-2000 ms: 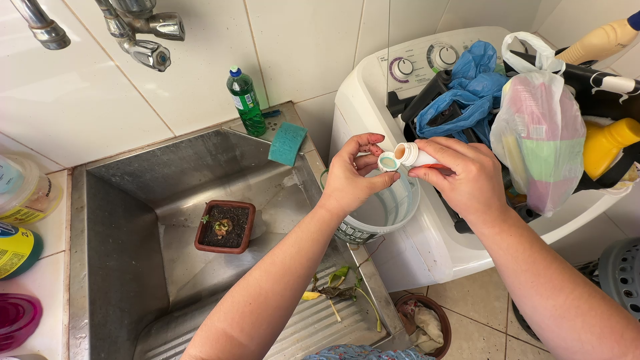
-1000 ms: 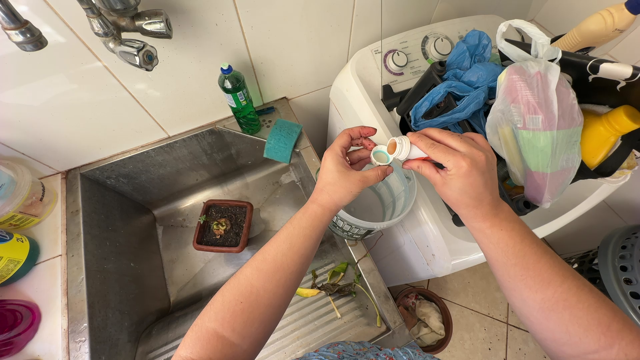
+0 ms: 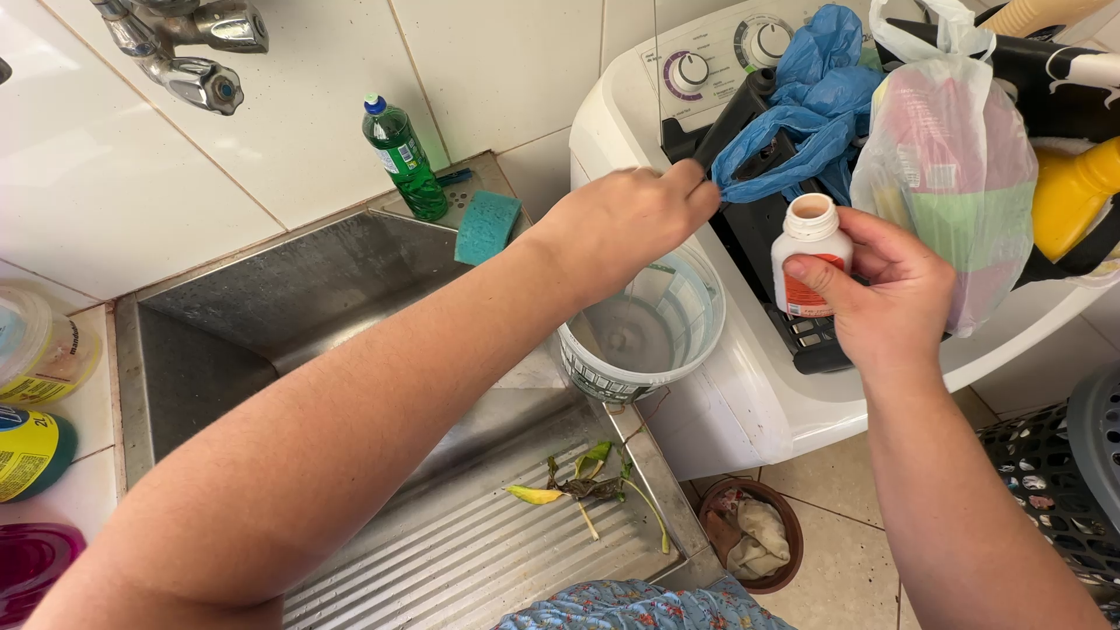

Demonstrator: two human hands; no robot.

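Note:
My right hand (image 3: 884, 289) holds an uncapped white plastic bottle (image 3: 809, 236) with an orange label upright over the washing machine. My left hand (image 3: 630, 219) is stretched across the sink with its fingers bunched beside a blue plastic bag (image 3: 809, 114); whether it holds something is hidden. Below my left hand stands a clear plastic tub (image 3: 647, 332) with a pale inside, at the sink's edge. Wilted leaves and stems (image 3: 595, 481) lie on the ribbed drainboard. My left forearm covers part of the steel sink (image 3: 332, 306), and the potted plant cannot be seen.
A green detergent bottle (image 3: 407, 166) and a teal sponge (image 3: 487, 227) stand at the sink's back corner, below chrome taps (image 3: 201, 83). The white washing machine (image 3: 761, 420) bears a filled plastic bag (image 3: 949, 184). A brown pot (image 3: 752, 534) stands on the floor, left of a laundry basket (image 3: 1050, 481).
My hands, earlier together at the bottle's mouth, have come apart. The left has moved up and right toward the blue bag; the right holds the bottle upright.

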